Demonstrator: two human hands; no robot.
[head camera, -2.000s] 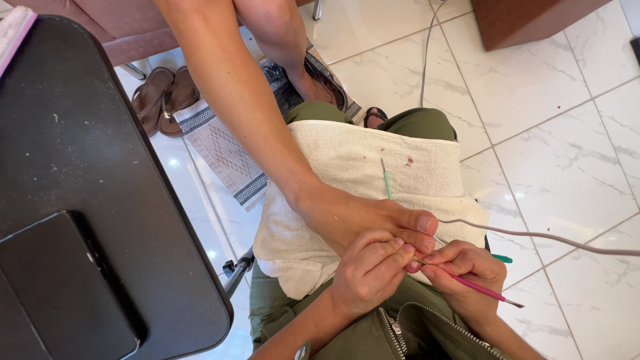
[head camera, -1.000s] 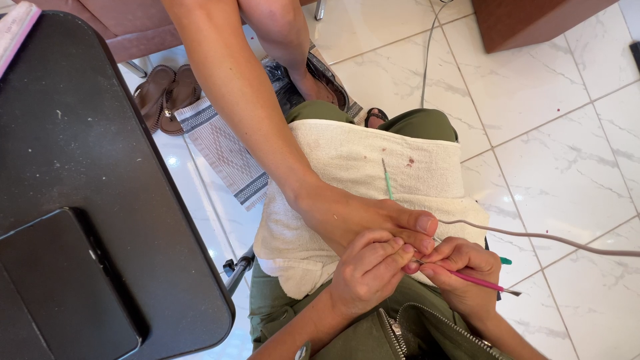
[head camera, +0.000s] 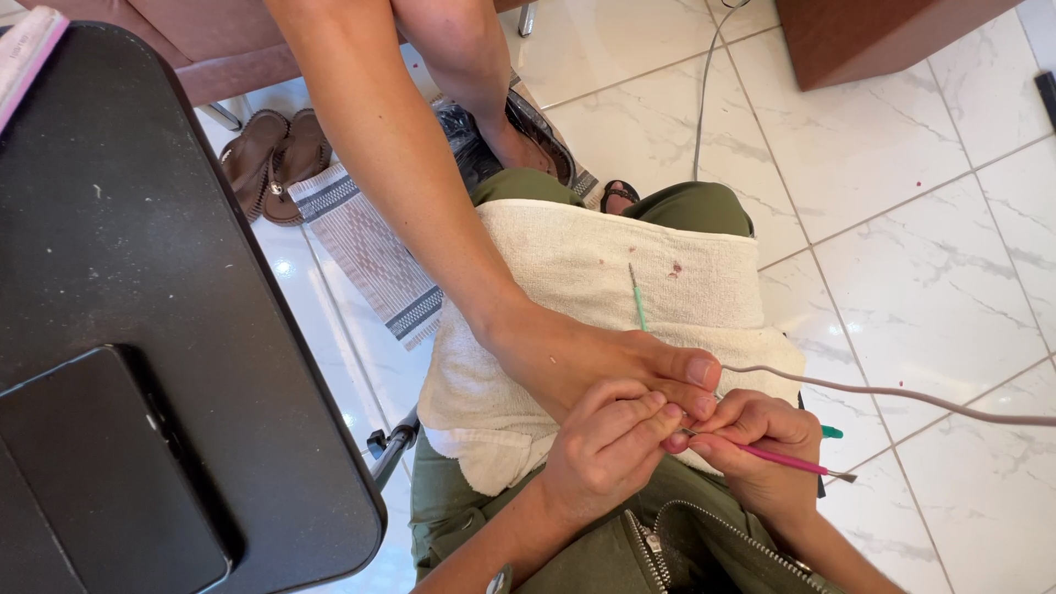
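Note:
Another person's bare foot (head camera: 569, 355) rests on a cream towel (head camera: 536, 247) spread over my lap. My left hand (head camera: 606, 445) has its fingers closed around the smaller toes. Between the fingers of my right hand (head camera: 763, 445) is a pink-handled metal nail tool (head camera: 788, 462); one tip meets a small toe, and the flat other end points right. The exact contact at the nail is partly hidden by my fingers. A green-handled tool with a thin metal tip (head camera: 638, 301) lies on the towel beyond the foot, near a few reddish spots.
At left stands a black table (head camera: 206, 297) bearing a dark flat device (head camera: 99, 478) and a nail file (head camera: 29, 54). A cable (head camera: 891, 394) runs in from the right, near a green tool end (head camera: 832, 431). Brown sandals (head camera: 285, 169) and a woven mat (head camera: 371, 247) lie on the floor.
The pink tool's outer end has shifted slightly in my right hand. My left hand stays at the toes, and the foot keeps its place.

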